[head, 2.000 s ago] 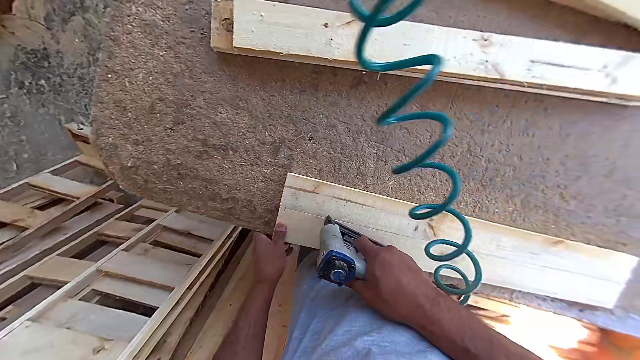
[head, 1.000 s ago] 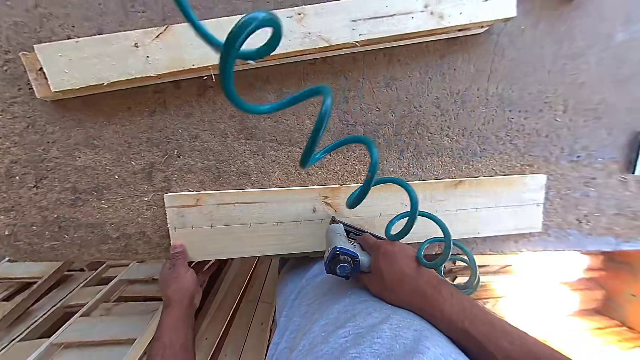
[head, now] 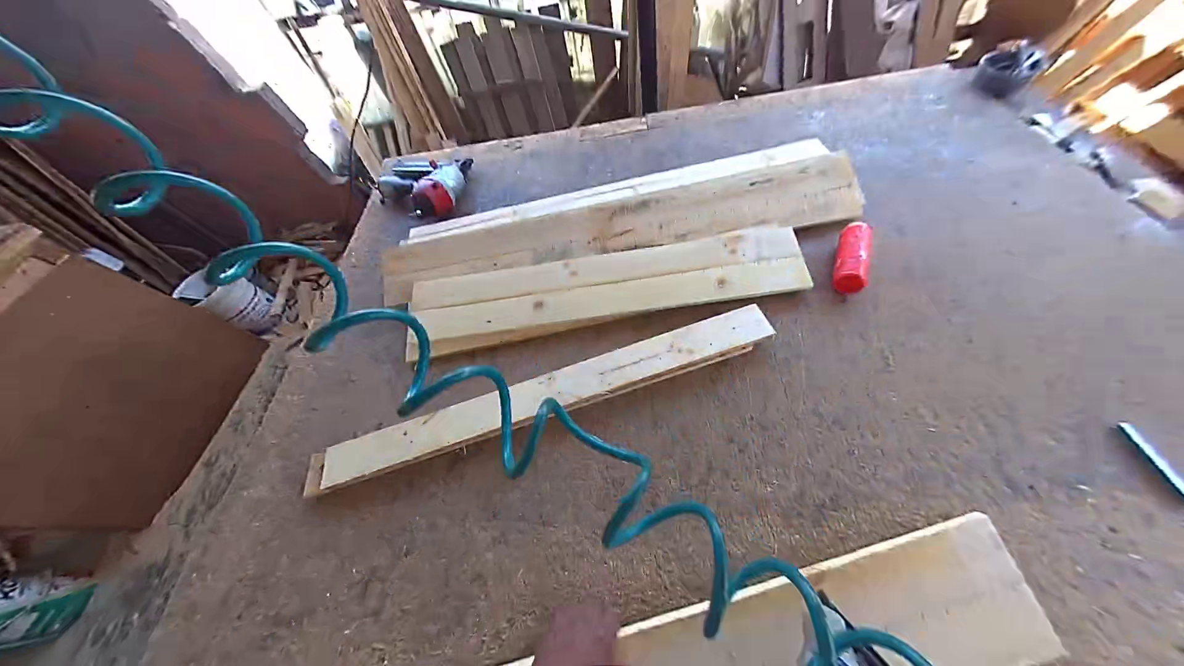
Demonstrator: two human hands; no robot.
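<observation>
At the bottom edge, part of one of my hands, seemingly the left hand (head: 578, 634), shows blurred against the long edge of a pale wooden board (head: 943, 592). Whether its fingers grip the board is cut off by the frame. Over that board, a small part of the pneumatic nailer (head: 842, 624) shows behind the coiled green air hose (head: 680, 513). My right hand is out of view. A narrow pair of stacked boards (head: 647, 365) lies farther up the worktable (head: 518, 555).
Beyond are more stacked boards (head: 610, 296), a wider board pile (head: 638, 217), a red cylindrical container (head: 852, 257) and a red and grey power tool (head: 430, 190). A thin flat strip (head: 1152, 458) lies at the right. A white bucket (head: 236, 301) stands left of the table.
The view has swung up and across the table. My left hand has moved from the near board's left end to its far long edge. My right hand has left the view.
</observation>
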